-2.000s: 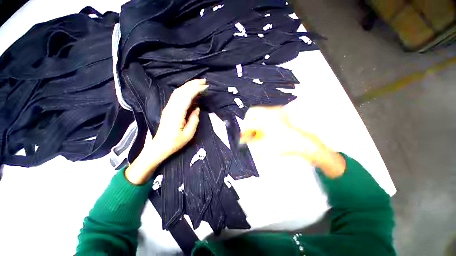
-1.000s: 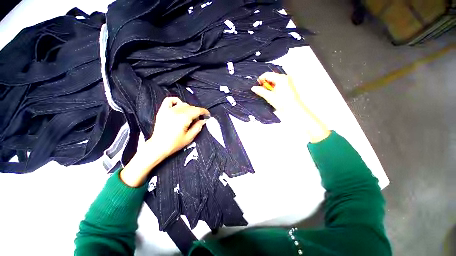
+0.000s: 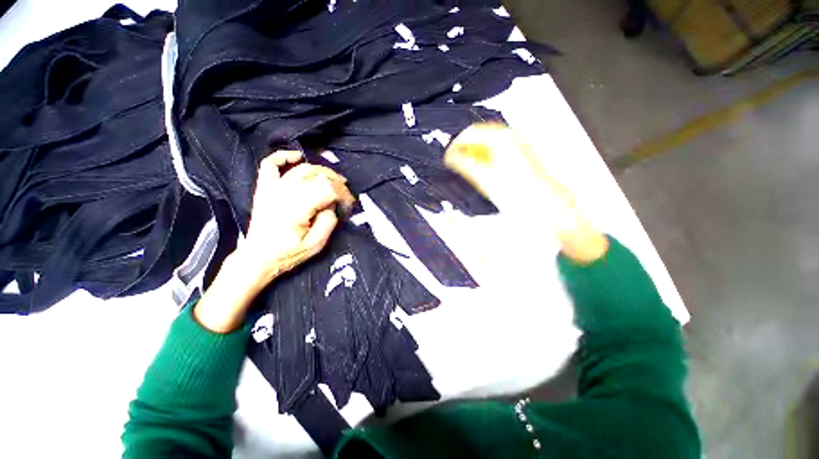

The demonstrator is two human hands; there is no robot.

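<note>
A bundle of dark navy strips (image 3: 260,63) lies across the white table, gathered by a pale tie strip (image 3: 171,116). Pointed strip ends (image 3: 359,359) fan out toward me and to the right, with small white tabs (image 3: 409,115) on them. My left hand (image 3: 296,215) is curled over the strips at the middle, its fingertips closed on a dark strip. My right hand (image 3: 503,170) is blurred, over the strip ends at the right, closed around orange thread snips (image 3: 479,151). The tips of the snips cannot be made out.
The white table's edge (image 3: 620,206) runs down the right side, with grey concrete floor (image 3: 736,233) beyond it. A brown-yellow padded cart or bale (image 3: 727,31) stands at the top right. The tie strip's loose tail (image 3: 198,255) hangs left of my left wrist.
My right hand moved from near the lower strips up to the right-hand ends. My left hand moved slightly down and left. One strip beside it now lies further right. The view has shifted slightly.
</note>
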